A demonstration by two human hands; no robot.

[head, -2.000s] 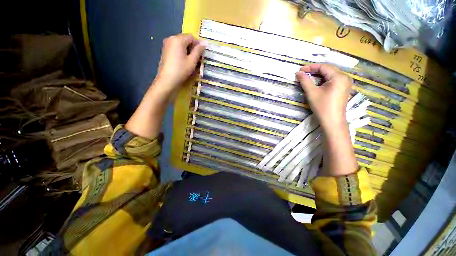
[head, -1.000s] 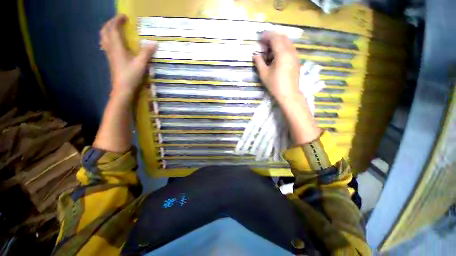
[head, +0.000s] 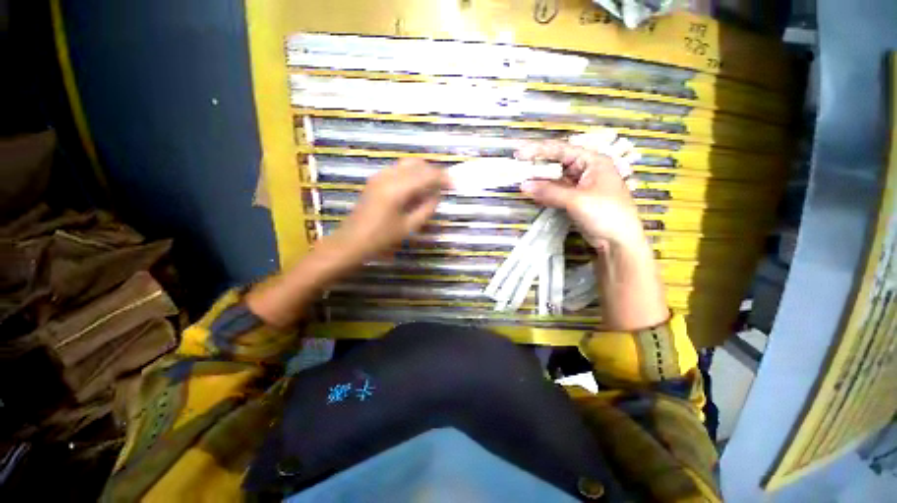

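Observation:
A yellow template board (head: 270,147) with parallel slots lies in front of me. White zippers (head: 413,93) fill the two topmost slots; the slots below show grey and silvery. My right hand (head: 582,192) grips a white zipper (head: 492,174) between thumb and fingers above the middle slots. My left hand (head: 401,208) is at the strip's left end, blurred, with its fingers bent; whether it grips the strip is unclear. A fanned loose zipper bundle (head: 531,263) lies across the board, partly hidden by my right hand.
Crumpled clear plastic (head: 629,10) lies at the board's far edge. Stacked brown goods (head: 93,305) are at the left. A grey metal table (head: 816,255) is at the right, with a second yellow slotted board (head: 851,363) on it. Small black writing marks the board's far right.
My hands have left the second slot, where a white zipper now lies, and moved down the board. A white strip now shows between them. The camera view has shifted.

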